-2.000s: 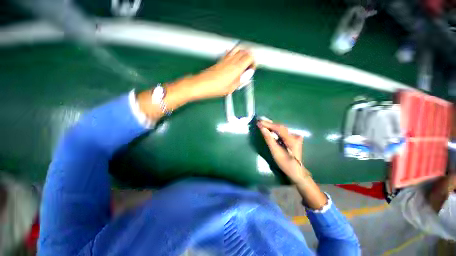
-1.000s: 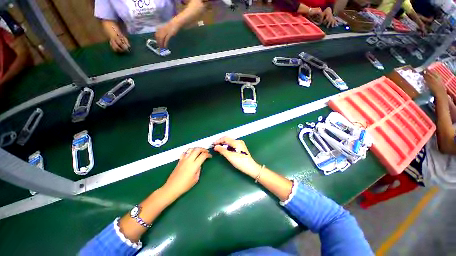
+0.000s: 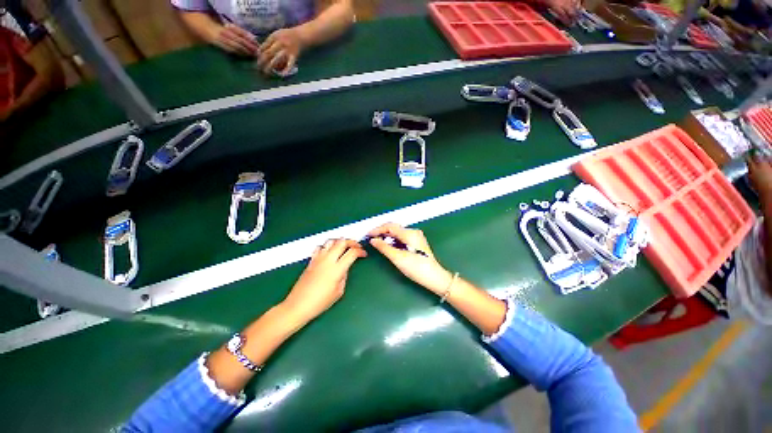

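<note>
My left hand (image 3: 323, 272), bare with a wrist chain, rests by the white bench edge (image 3: 305, 247). Its fingertips meet those of my right hand; whether they pinch something small cannot be told. My right hand (image 3: 412, 259) holds a thin dark pen-like tool (image 3: 411, 249) slanting between its fingers. The tool's tip and any small part at the fingertips are hidden. No looped product shows under my hands. A pile of white looped products (image 3: 578, 245) with blue-marked ends lies to the right on the green bench, several tiny pale rings at its top.
A red compartment tray (image 3: 677, 207) stands right of the pile. Beyond the white edge, single loops (image 3: 246, 207) lie on the dark green belt. A grey metal post (image 3: 63, 275) is at left. People work opposite, near another red tray (image 3: 499, 30), and at right.
Two seconds ago my left hand held a looped product with my right hand's tool at its lower end; now both hands meet at the white edge without it. Loops on the belt have shifted left.
</note>
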